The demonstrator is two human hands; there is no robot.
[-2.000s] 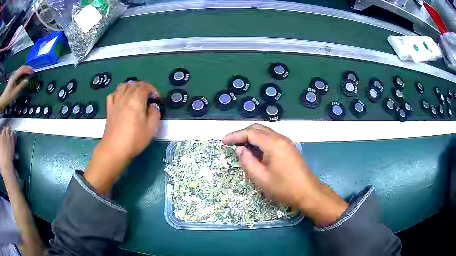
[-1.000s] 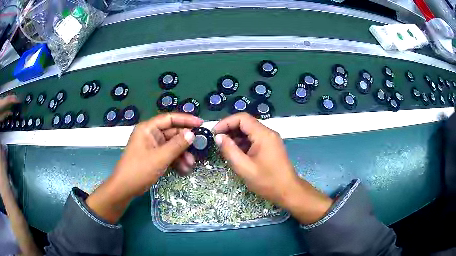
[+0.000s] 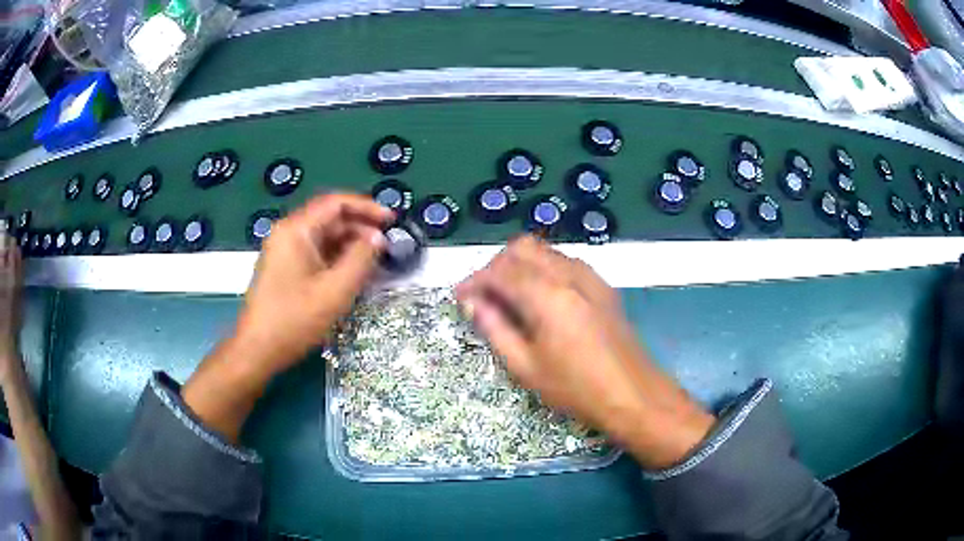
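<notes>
My left hand [image 3: 312, 275] holds a black speaker driver [image 3: 401, 247] with a grey round centre, blurred, at its fingertips over the white belt edge. My right hand [image 3: 555, 333] is over the right part of the parts tray [image 3: 465, 472], its thumb and fingers close together and blurred; I cannot tell if a small piece is between them. The clear tray is heaped with tiny white, green and yellowish pieces. The driver and my right hand are apart.
Rows of black drivers [image 3: 495, 199] lie on the green conveyor belt [image 3: 338, 143] beyond a white strip [image 3: 740, 266]. A bag of grey parts [image 3: 159, 74] and a blue box [image 3: 74, 112] are upper left, a white packet [image 3: 856, 82] upper right. Another person's arm [image 3: 32, 423] is at left.
My left hand has moved the driver up and left, away from my right hand. My right hand has shifted slightly right. Compared with two seconds ago, my left hand now holds a driver above the white strip.
</notes>
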